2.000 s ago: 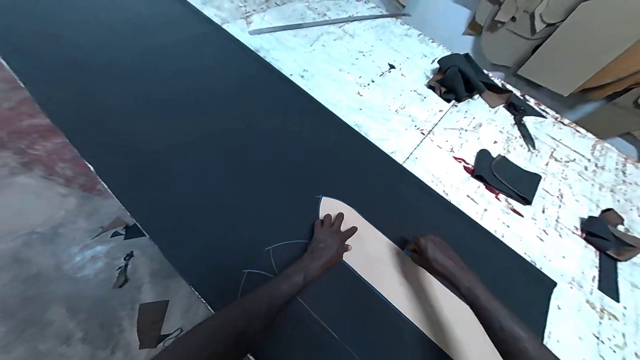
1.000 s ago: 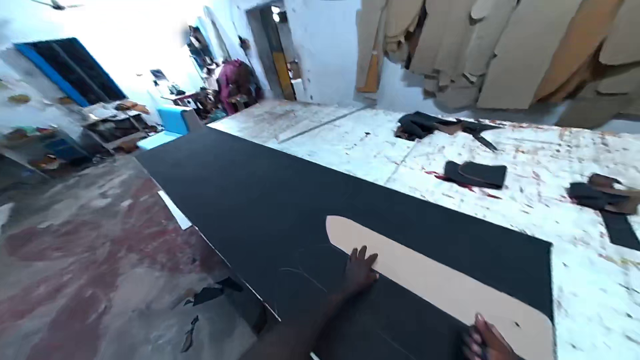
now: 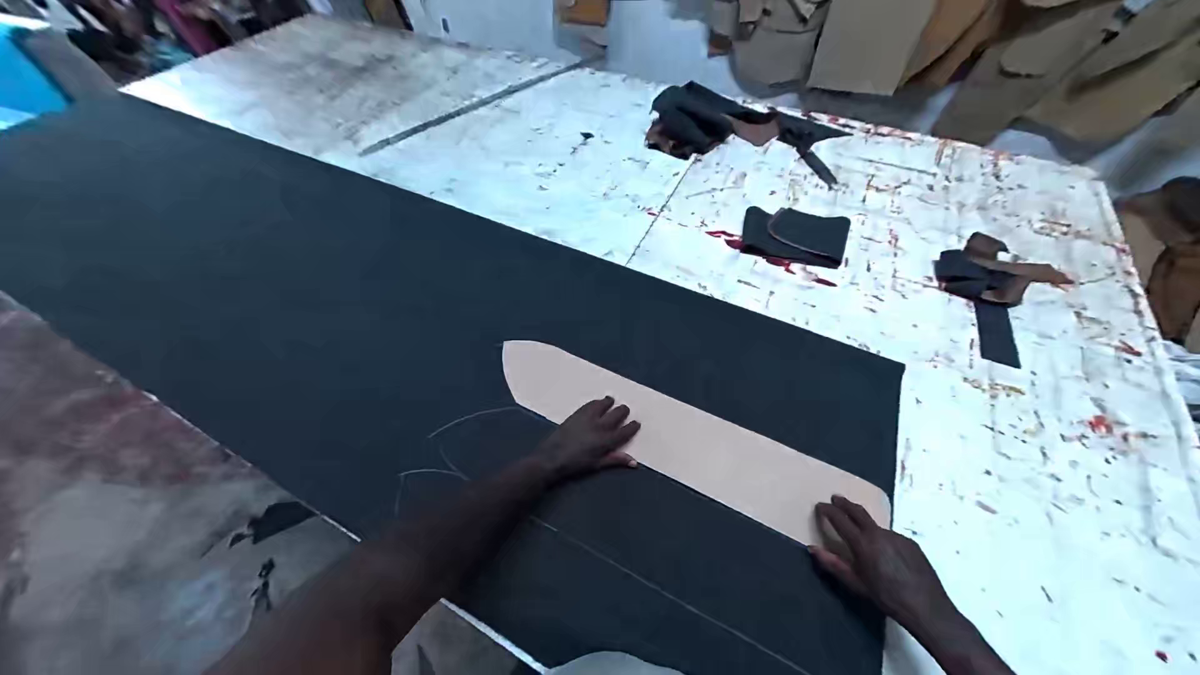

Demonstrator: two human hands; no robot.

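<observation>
A long tan template with one rounded, tapered end (image 3: 712, 441) lies flat on a large sheet of black material (image 3: 375, 281). My left hand (image 3: 591, 439) rests with spread fingers on the template's near edge, left of its middle. At the template's right end, my right hand (image 3: 858, 548) touches the near corner with its fingertips, close to the sheet's right edge. Thin pale lines and curves are drawn on the black sheet, nearer to me than the template. Whether a small tool is under the right fingers cannot be seen.
On the white, stained table (image 3: 1031, 450) beyond the sheet lie a folded black piece (image 3: 797, 236), a crumpled dark heap (image 3: 694, 117) and black and brown scraps (image 3: 984, 277). A long thin bar (image 3: 469, 108) lies farther back. Brown patterns (image 3: 872, 47) hang behind. Scraps litter the floor (image 3: 112, 487).
My right hand has moved from the template's far long edge to its near right corner. My left hand stays on the near edge. The view has tilted up and then down again.
</observation>
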